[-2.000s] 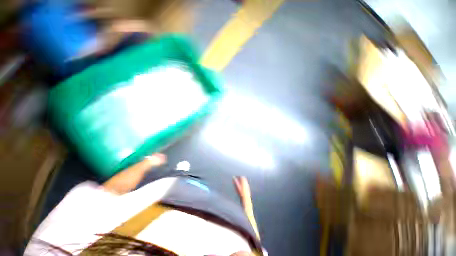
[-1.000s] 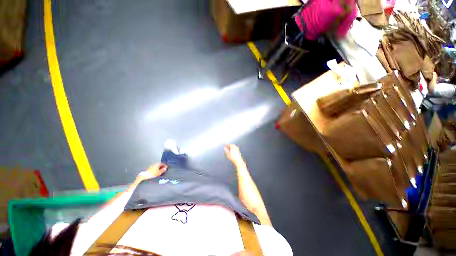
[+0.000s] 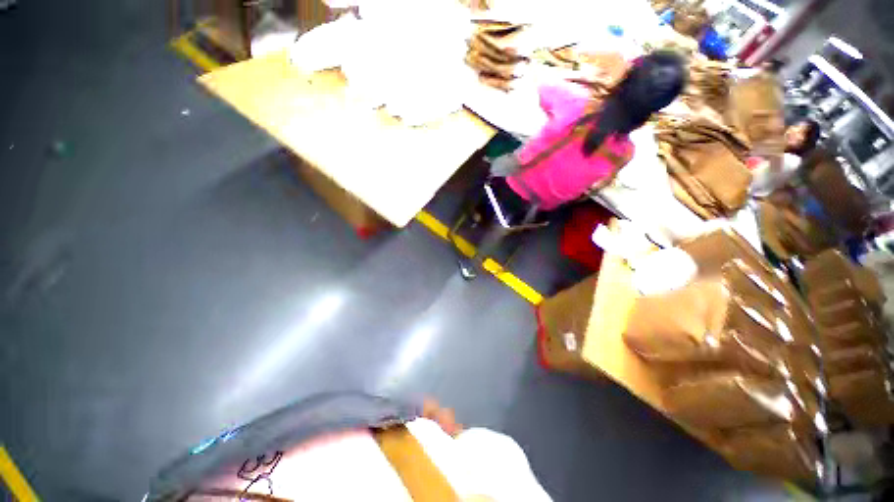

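Note:
A small blurred part of my right hand or forearm (image 3: 441,416) shows beside my sleeve at the bottom; its fingers cannot be made out. My left hand is not in view. Nothing is seen held. The nearest work things are a row of brown paper packs (image 3: 686,319) standing on a pale board (image 3: 610,338) at the right. A pale table (image 3: 368,162) at the upper middle bears a heap of white sheets (image 3: 407,59), partly overexposed.
A person in a pink top (image 3: 564,147) sits between the table and the brown packs. A carton with red edges (image 3: 567,328) stands by the board. A yellow line (image 3: 505,279) crosses the grey floor. Another person (image 3: 799,142) is at the far right.
The view has swung right and up. The green crate and my left hand have left the picture, my right hand is mostly hidden, and the table with white sheets has come into view.

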